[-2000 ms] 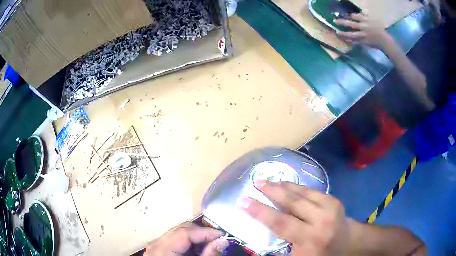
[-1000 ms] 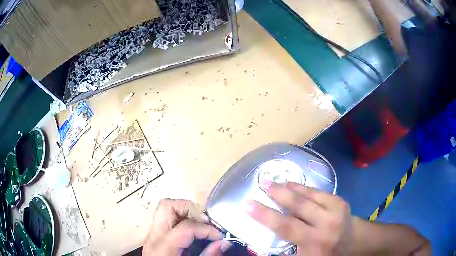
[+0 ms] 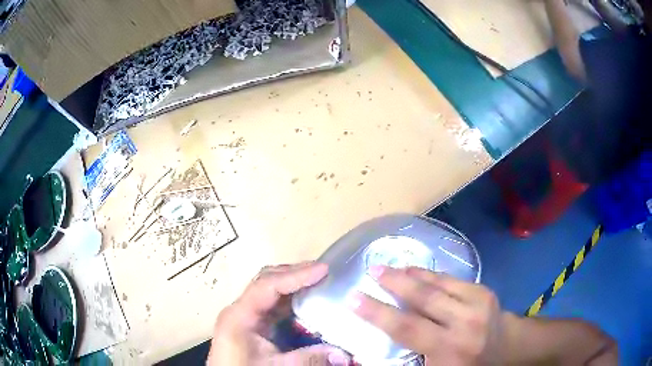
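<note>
A silver rounded housing with a round recess is held near the bench's front edge, its metallic face up and glaring white. My right hand lies over it, fingers spread on the face by the recess. My left hand grips its near left end, index finger along the upper edge and thumb low at the end. A little red shows at that end, between the fingers. The underside is hidden. I cannot tell whether a small part is under my left fingertips.
A cardboard box of small silver-grey parts stands at the back. A stained pad with thin sticks and a white round item lies left-centre. Green housings stand at far left. Another person's arm is upper right; a red stool is below.
My left hand has shifted from pinching at the housing's lower edge to a wider grip with its index finger along the upper edge. The other person's arm has moved. The view has shifted slightly.
</note>
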